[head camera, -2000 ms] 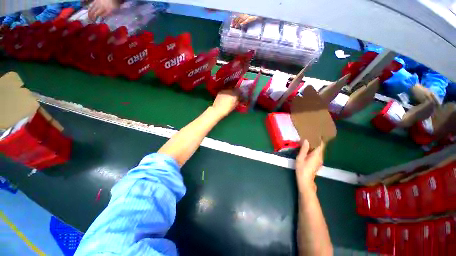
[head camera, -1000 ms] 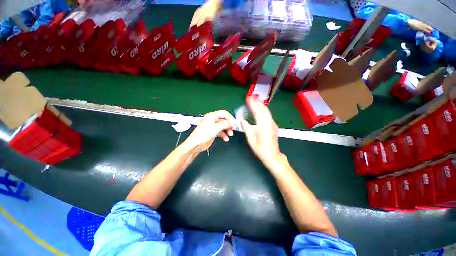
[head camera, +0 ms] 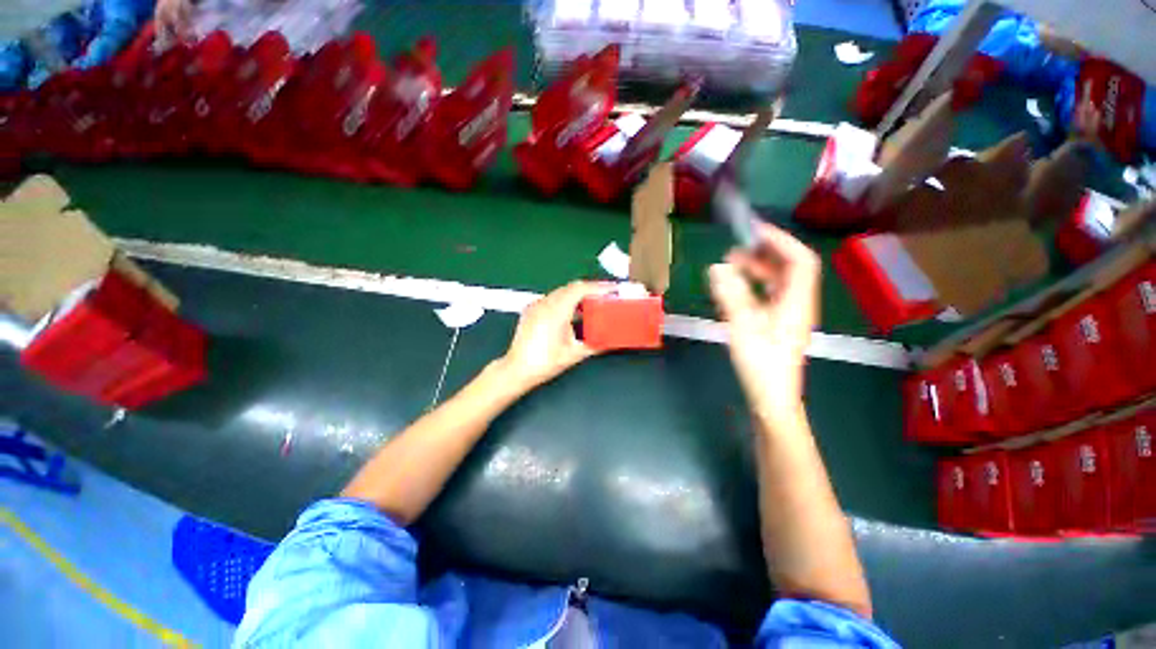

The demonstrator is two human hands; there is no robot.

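Observation:
A small red retail box (head camera: 622, 322) with its brown lid raised is held over the pale strip. My left hand (head camera: 552, 332) grips it by its left side. Some white contents show at its mouth. My right hand (head camera: 768, 285) is raised to the right of the box, apart from it. Its fingers pinch a thin, blurred greyish piece (head camera: 735, 213) that points up and left; I cannot tell what it is.
A row of red cartons (head camera: 475, 124) stands on the far green belt. An open carton (head camera: 887, 282) lies beyond my right hand. Stacked boxes (head camera: 1042, 475) are at right, a separate box pile (head camera: 114, 340) at left. A white scrap (head camera: 460, 313) lies on the strip. Clear trays (head camera: 659, 44) are across.
My left hand has taken hold of a red box. My right hand has moved right and up, away from my left, with a thin piece in it. Several far cartons have shifted.

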